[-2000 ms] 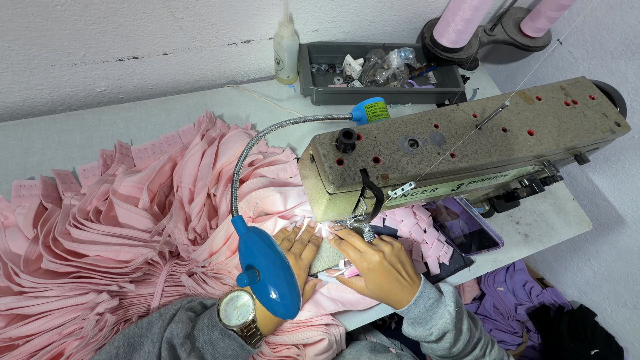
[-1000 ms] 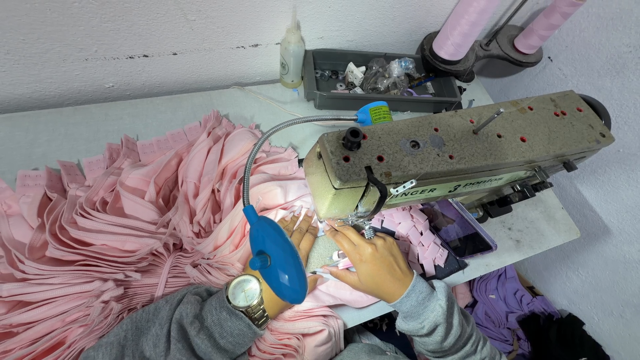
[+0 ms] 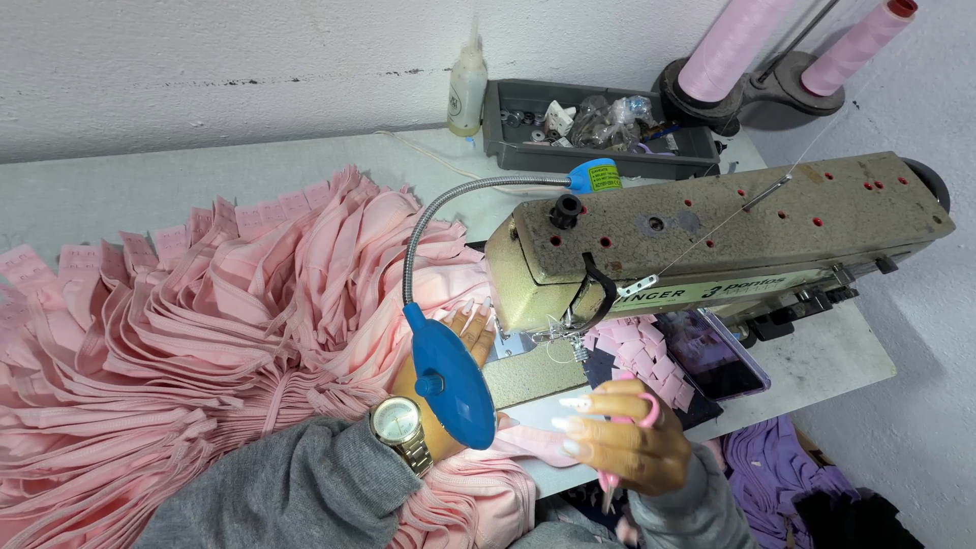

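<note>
Pink fabric garments with stitched bands (image 3: 252, 305) lie in a large bundle left of the Singer sewing machine (image 3: 709, 221). My left hand (image 3: 469, 335) rests on pink cloth beside the needle area, partly hidden under the blue head of a gooseneck lamp (image 3: 454, 381); its grip is not visible. Pink-handled scissors (image 3: 648, 412) are in my right hand (image 3: 629, 438), raised at the front of the machine bed, blades pointing down. A strip of pink fabric (image 3: 534, 444) lies between the hands. Small pink fabric tabs (image 3: 640, 354) lie in a pile behind my right hand.
A grey tray (image 3: 595, 162) of small parts and plastic bags stands at the back, beside a squeeze bottle (image 3: 467, 91). Pink thread cones (image 3: 724, 53) stand at the back right. A phone (image 3: 713, 354) lies under the machine arm. Purple fabric (image 3: 781, 465) is piled below the table's right edge.
My right hand has moved away from the needle area toward the front right, and the scissors now show clearly in it. My left hand stays by the needle area.
</note>
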